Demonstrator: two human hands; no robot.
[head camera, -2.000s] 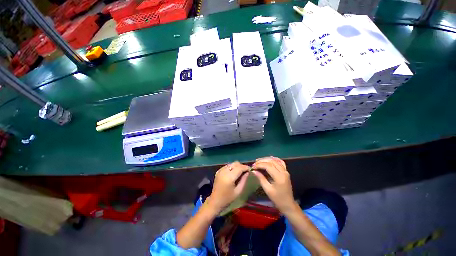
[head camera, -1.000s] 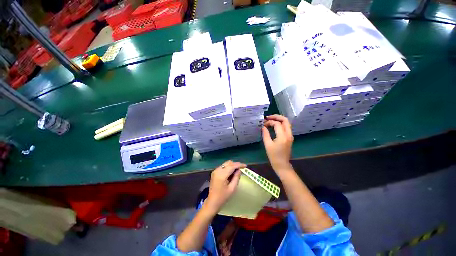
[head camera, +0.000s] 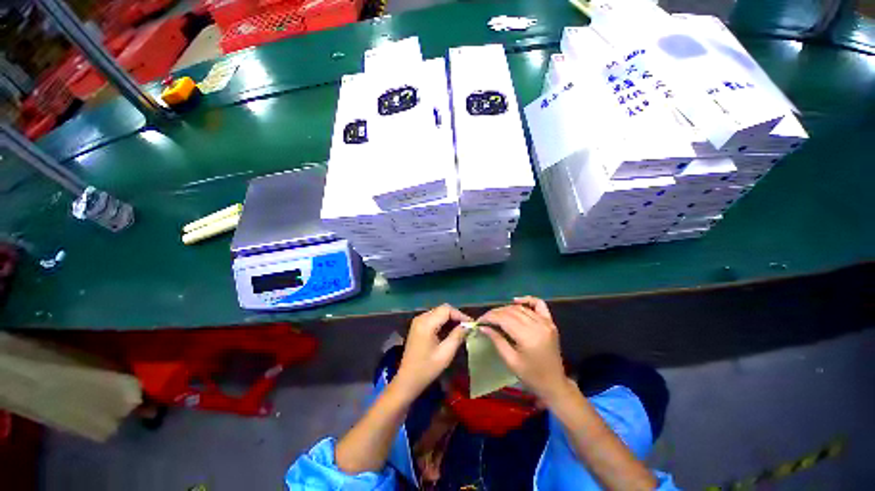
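A pale yellow sticker sheet (head camera: 489, 366) hangs between my hands, in front of the belt's near edge. My left hand (head camera: 431, 343) pinches its top edge. My right hand (head camera: 526, 338) has its fingertips at the same edge, close to the left fingertips; whether a dot sticker is between them is too small to tell. Stacks of long white retail boxes (head camera: 393, 158) with black watch pictures stand on the green belt (head camera: 432, 299) just beyond my hands. Small dark dots show on the ends of the right-hand box stack (head camera: 638, 206).
A digital scale (head camera: 297, 275) with a dark display stands left of the boxes. Pale yellow rolls (head camera: 212, 223) lie beside it. A handwritten white sheet (head camera: 638, 86) lies on the right stack. A yellow block (head camera: 179, 91) and red crates (head camera: 278, 24) are at the far side.
My right hand has come back from the box ends to the sheet beside my left hand. The sheet's green dots, visible one second ago, are now hidden. The view has shifted slightly.
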